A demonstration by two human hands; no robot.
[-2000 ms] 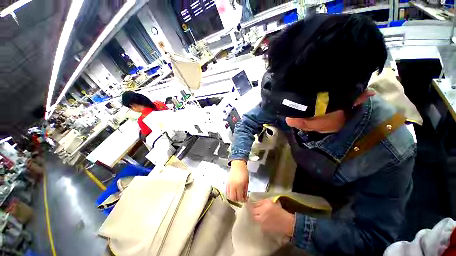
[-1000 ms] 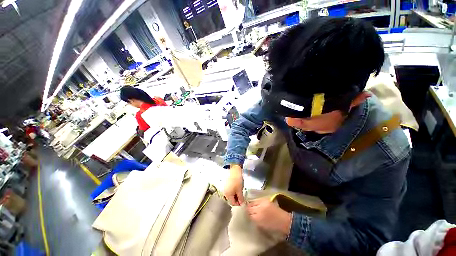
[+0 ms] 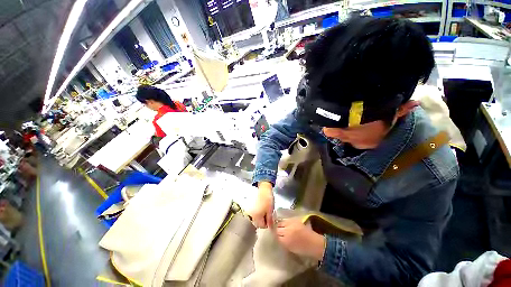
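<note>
Neither of my hands is in view. Beige canvas bag pieces (image 3: 151, 230) with yellow edges lie stacked at the lower middle, nearest in front of me. A person in a denim jacket (image 3: 392, 202) bends over them and pinches one canvas piece (image 3: 280, 258) with the fingertips of both hands. What is between those fingertips is too small to tell. A white and red sleeve or cloth (image 3: 468, 274) is cut off at the lower right edge; whose it is I cannot tell.
A white sewing machine (image 3: 207, 128) stands behind the pieces. A blue cloth or bag (image 3: 126, 190) is left of the stack. A person in red (image 3: 159, 109) sits further back. A blue bin (image 3: 22, 276) stands by the yellow floor line at lower left.
The view has shifted slightly, and the blue bin shows more at lower left. The denim-jacketed person's hands stay together at the canvas, with only small movements.
</note>
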